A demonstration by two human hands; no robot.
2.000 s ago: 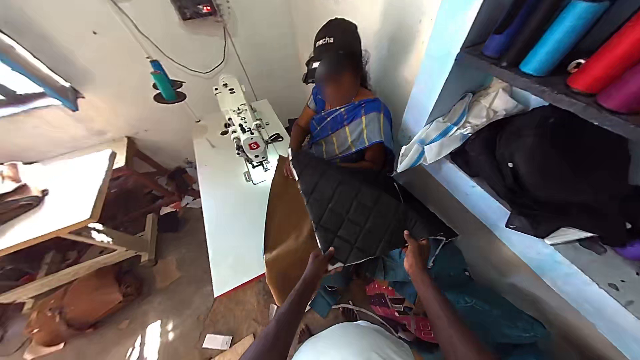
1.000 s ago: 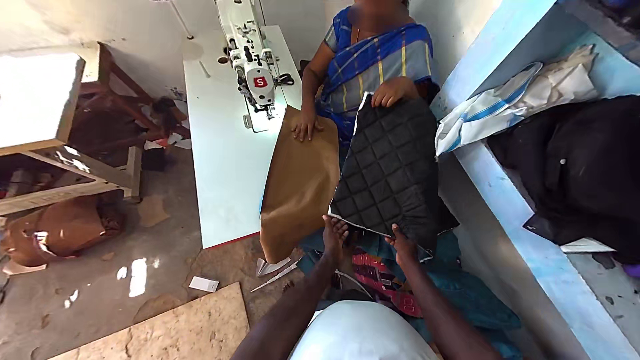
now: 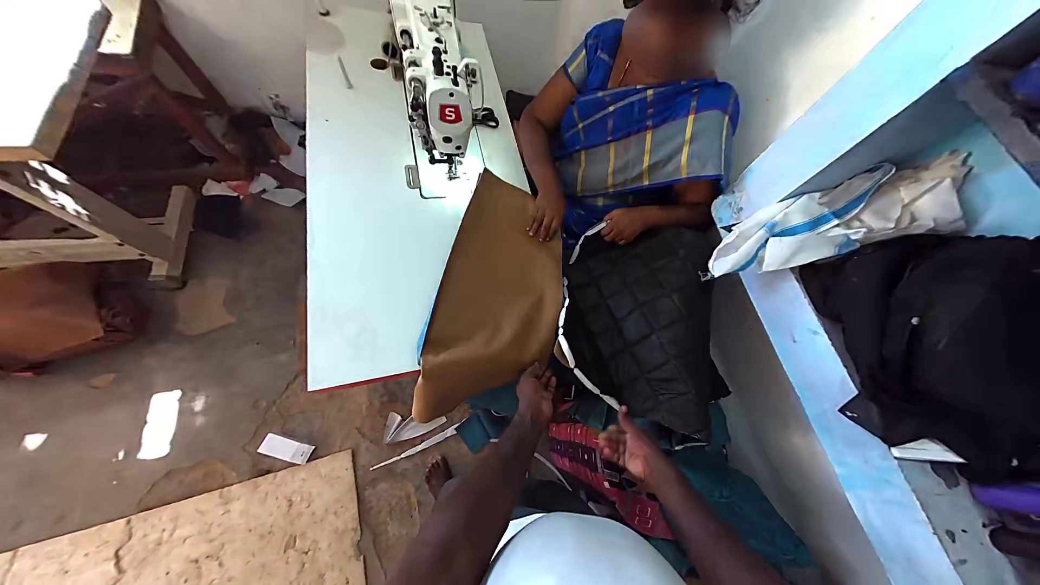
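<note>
A brown sheet, leather-like (image 3: 496,301), lies partly on the white sewing table and hangs over its edge. My left hand (image 3: 536,394) is at its lower right corner, fingers bent against the edge; whether they grip it is hard to tell. Beside the sheet is a black quilted panel (image 3: 642,317) with a white edge strip. My right hand (image 3: 630,447) is just below the panel's lower edge, fingers apart, thumb near the strip. A seated person rests one hand (image 3: 547,215) on the brown sheet and holds the panel's top corner with the other (image 3: 624,225).
An industrial sewing machine (image 3: 439,106) stands on the white table (image 3: 357,309). At right, a blue shelf (image 3: 821,398) holds black fabric (image 3: 934,341) and a white cloth bag (image 3: 845,215). A wooden bench (image 3: 171,236) is at left, and a board (image 3: 203,520) lies on the floor.
The black panel, earlier raised between my hands and the person, now lies lower at the right of the brown sheet. My left hand has moved from the panel's corner to the brown sheet's edge.
</note>
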